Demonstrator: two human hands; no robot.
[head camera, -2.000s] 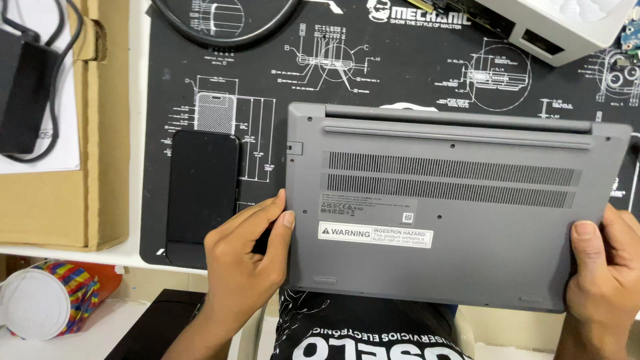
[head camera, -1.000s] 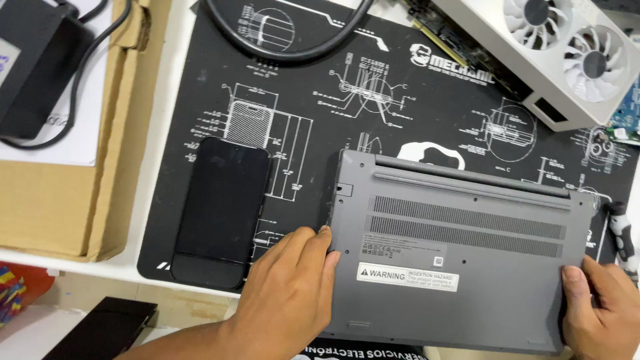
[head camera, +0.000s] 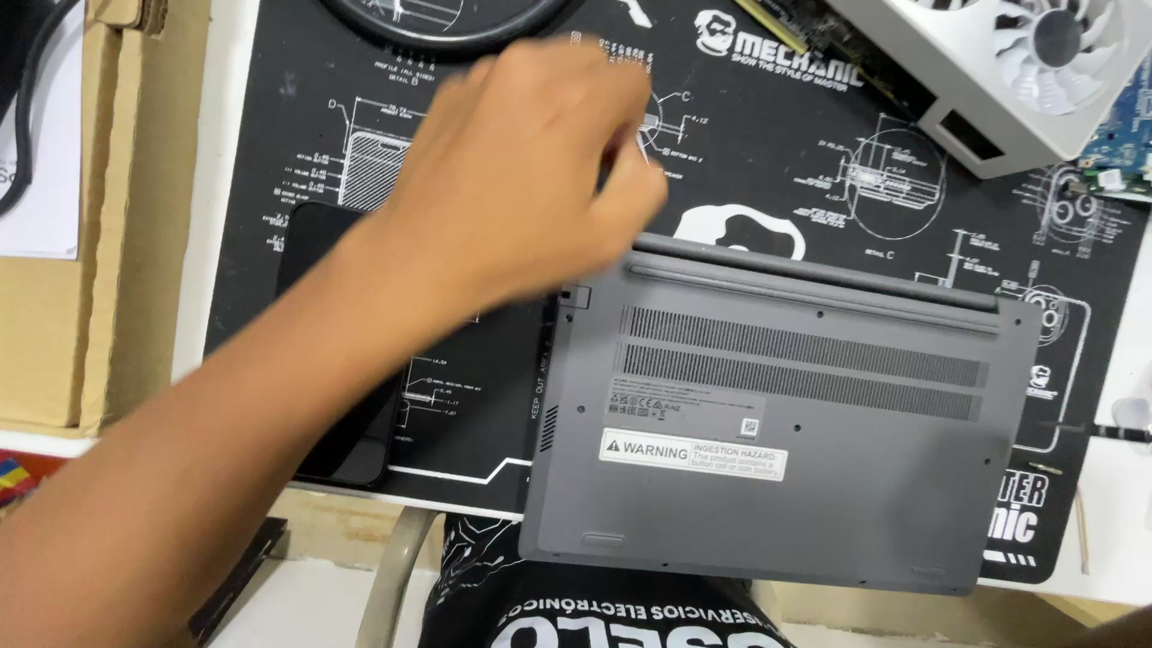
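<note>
A grey laptop (head camera: 702, 522) lies upside down on a black printed work mat (head camera: 765, 135), its vents and a warning label facing up. My left hand (head camera: 531, 162) is raised over the mat above the laptop's upper left corner, blurred, with its fingers curled; whether anything is between them cannot be told. Under my left forearm lies a black smartphone (head camera: 360, 450), partly covered. My right hand is out of the frame, apart from a dark blurred patch at the bottom right corner that I cannot make out.
A white graphics card (head camera: 981, 108) with fans is at the top right, beside a blue circuit board (head camera: 1120, 135). A thick black cable (head camera: 432, 40) curves along the top. A cardboard box (head camera: 45, 342) stands left. A black-handled tool (head camera: 1120, 433) lies right.
My left hand has let go of the laptop's left edge and moved up over the mat. My right hand has left the laptop's right edge.
</note>
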